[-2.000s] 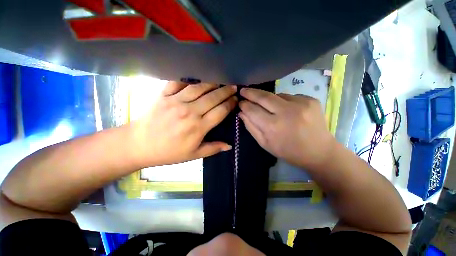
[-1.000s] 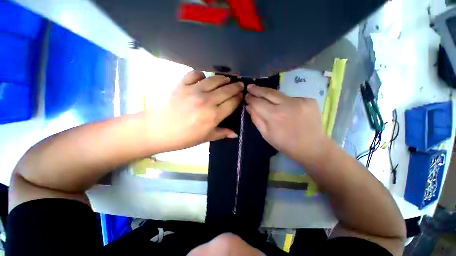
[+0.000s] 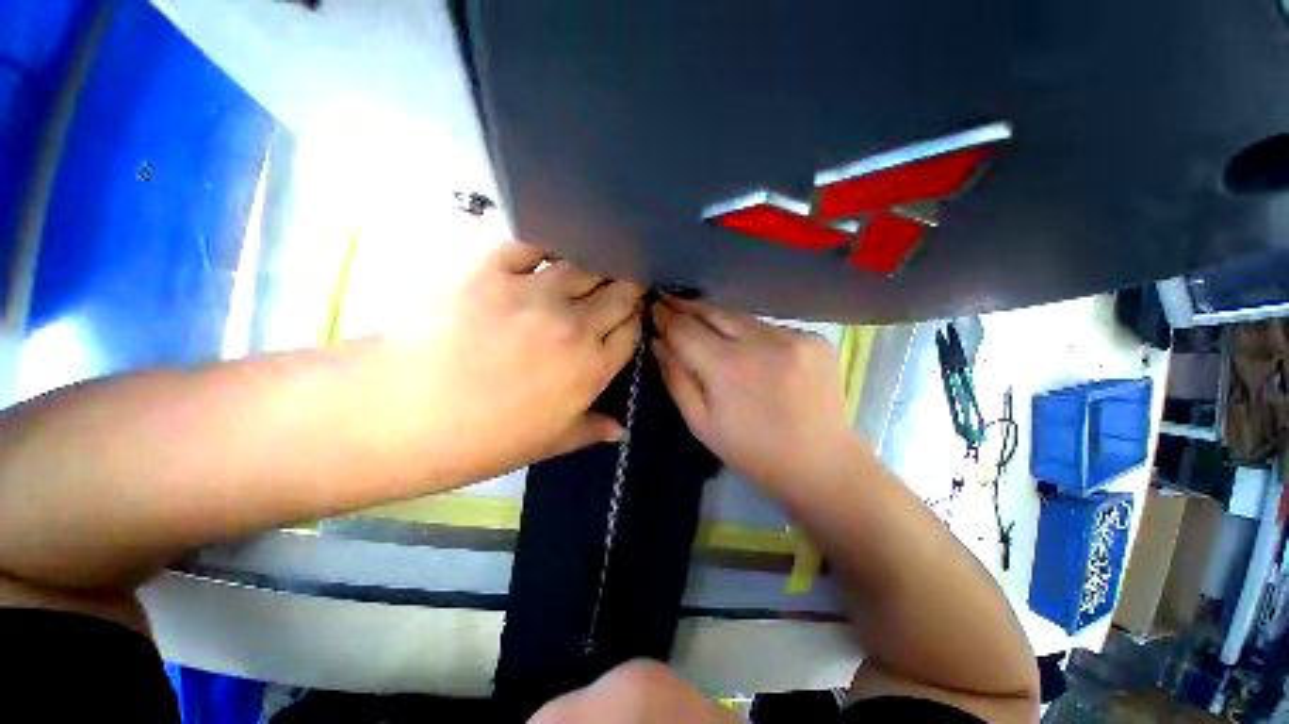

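Observation:
The black fabric strap (image 3: 566,566) runs from the table's front edge up under the sewing machine head (image 3: 877,156). A thin speckled silvery line (image 3: 618,495) runs along its middle. My left hand (image 3: 544,354) lies flat on the strap's left side, fingertips near the line. My right hand (image 3: 742,375) presses on its right side, fingertips close to the left ones. Both hands are bare. The machine head hides the strap's far end, the needle area and some of the fingertips' surroundings.
Green-handled snips (image 3: 958,382) lie on the table at right, beside a black cable (image 3: 1005,467). Two blue bins stand further right, one plain (image 3: 1089,431), one holding silvery pieces (image 3: 1079,559). A blue crate (image 3: 142,212) is at left. Yellow tape (image 3: 424,511) frames the work area. A carton (image 3: 1168,559) is beyond.
The view has turned and tilted, so the machine head and its red logo show further right and the strap slants. Both hands keep their place on the strap.

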